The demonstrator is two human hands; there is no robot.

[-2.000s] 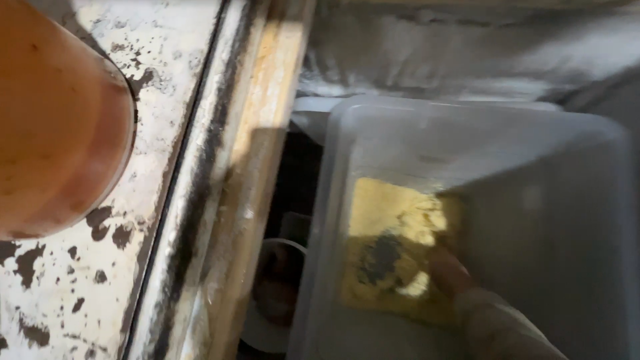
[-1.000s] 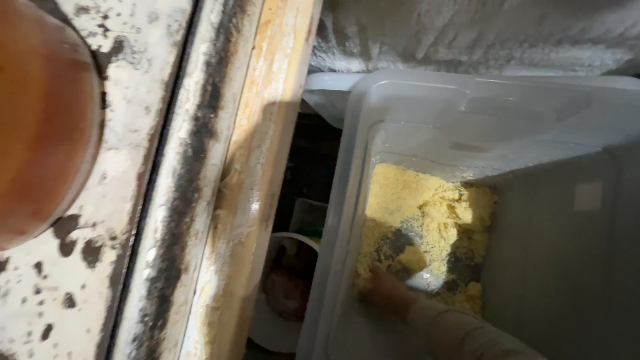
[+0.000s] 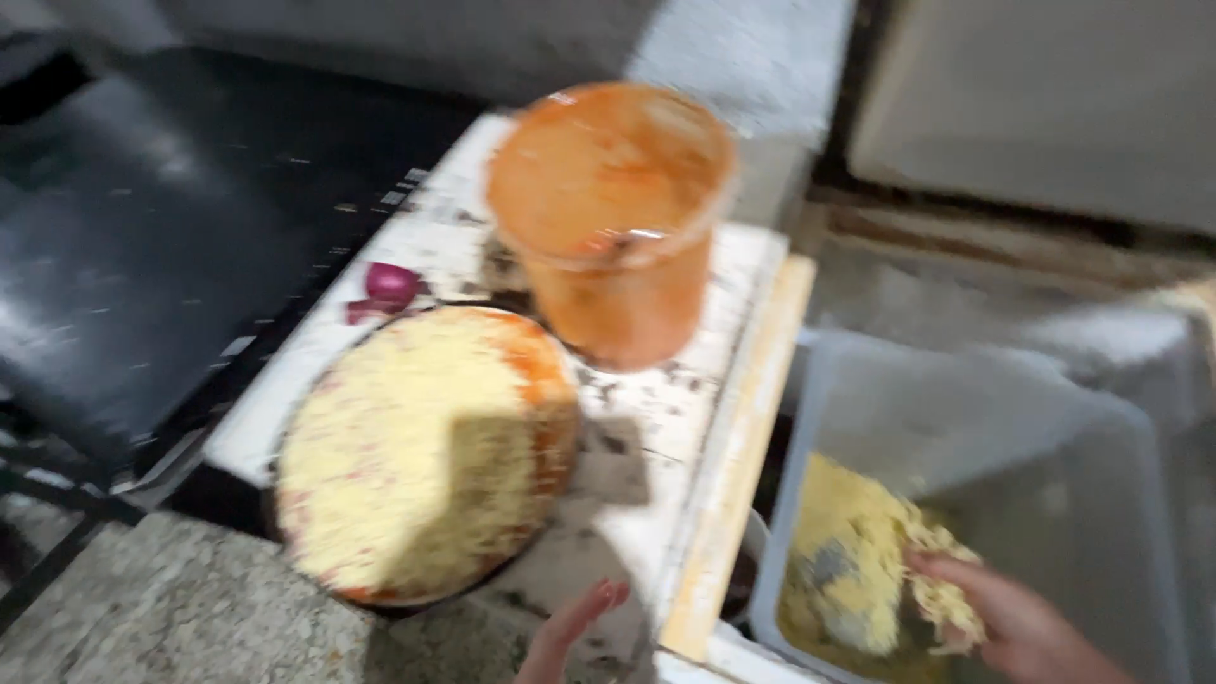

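Inside a translucent plastic bin at the right, my right hand grips a clump of grated cheese, beside more grated cheese on the bin's floor. My left hand, only partly in view at the bottom, has its fingers raised and touches nothing visible. Above and left of it, a round pizza in a dark-rimmed pan is covered with grated cheese, with red sauce showing along its right edge. A clear tub of orange-red sauce stands behind the pizza on the worn white surface.
Pieces of red onion lie behind the pizza's left side. A black glossy panel fills the upper left. A wooden edge strip separates the white surface from the lower bin. Speckled stone is at the lower left.
The view has swung left and widened, bringing the pizza and my left hand into sight. My right hand, earlier down in the cheese, now has a clump in its fingers.
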